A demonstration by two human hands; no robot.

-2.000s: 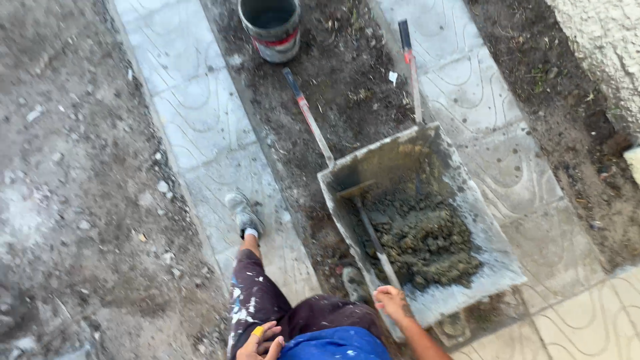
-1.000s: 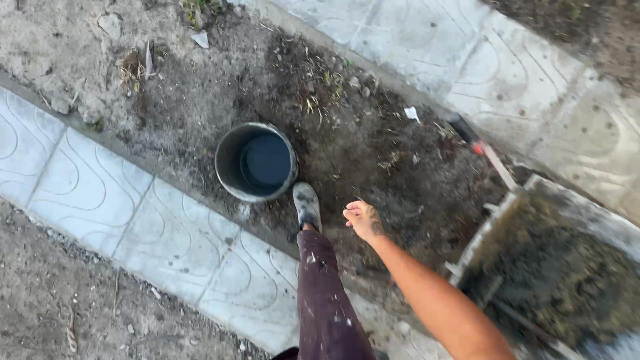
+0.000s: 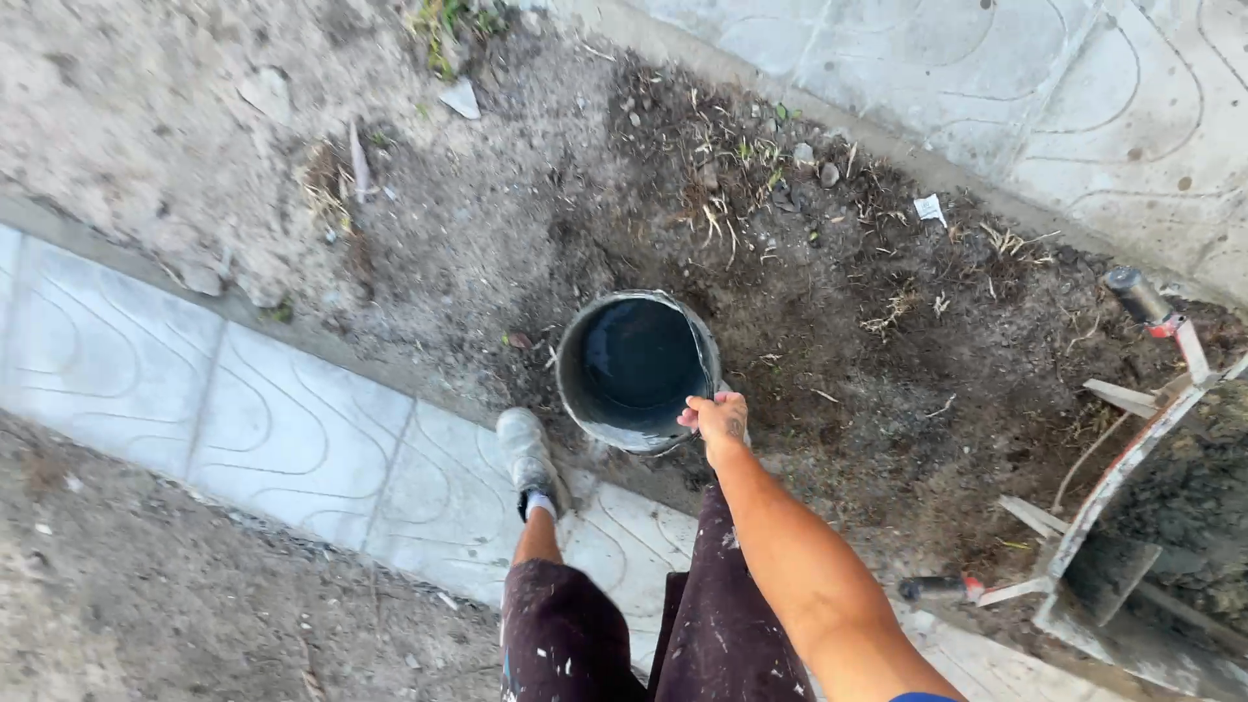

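Observation:
A dark bucket (image 3: 639, 370) with liquid in it stands on the soil strip in front of my feet. My right hand (image 3: 717, 419) is at the bucket's near right rim, its fingers curled there, and a thin handle seems to run along the rim into them. My left hand is out of the picture. To the right lies a wheelbarrow (image 3: 1121, 478), cut off by the frame edge, with wet grey mortar (image 3: 1189, 487) in its tray. A hoe blade (image 3: 1126, 585) rests in the tray near its corner.
The wheelbarrow's two handles, one with a dark upper grip (image 3: 1136, 292) and one with a lower grip (image 3: 934, 588), point towards the soil. Patterned concrete paving slabs (image 3: 292, 419) run along both sides of the strip. Plant roots and small stones lie on the soil.
My right hand has gone from the hoe's handle to the bucket's rim. The view has shifted and turned towards the bucket. My left hand, seen two seconds ago, has left the view.

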